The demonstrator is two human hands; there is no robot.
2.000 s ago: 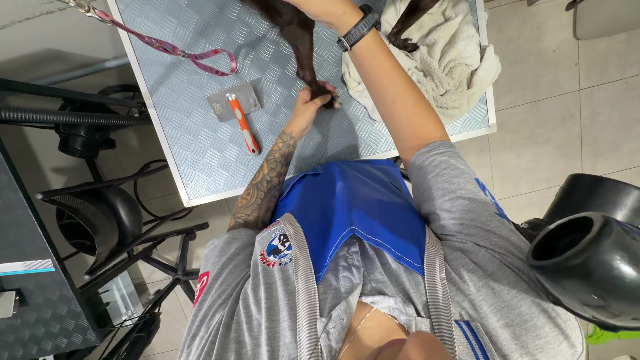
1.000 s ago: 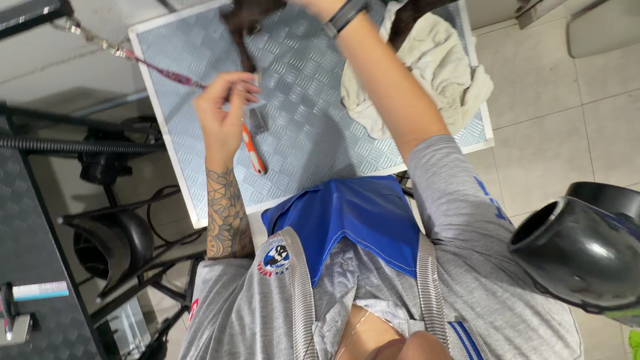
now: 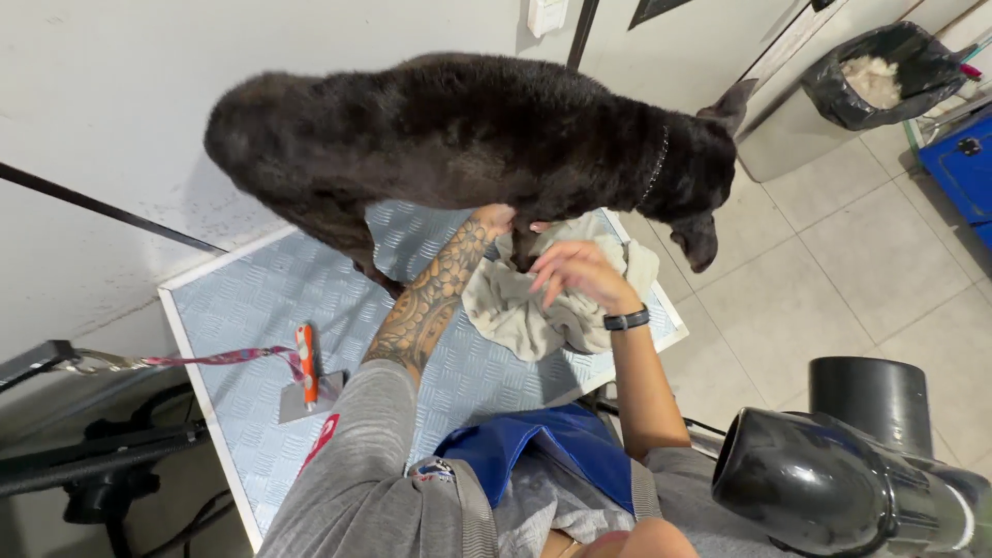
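A dark short-haired dog [image 3: 465, 132] stands across the grooming table [image 3: 256, 434], its head over the right edge, a thin chain collar [image 3: 657, 167] on its neck. My left hand [image 3: 500, 218], on the tattooed arm, is wrapped around the upper part of a front leg [image 3: 525, 244]. Over a crumpled pale towel [image 3: 515, 310] hovers my right hand [image 3: 581, 271], slightly blurred, fingers apart and holding nothing, close to that leg's paw. A grooming slicker brush with an orange handle [image 3: 307, 364] lies on the table, left of my left arm.
A pink patterned leash [image 3: 225, 357] hangs from a metal clasp at left, reaching the brush. Black dryer nozzles [image 3: 821, 473] stand at lower right. A bin with a black liner [image 3: 883, 116] holds pale hair. The wall [image 3: 116, 155] runs behind the dog.
The view has swung to show the whole dog. My left hand, raised over the brush a second ago, is around the front leg. My right hand is now over the towel.
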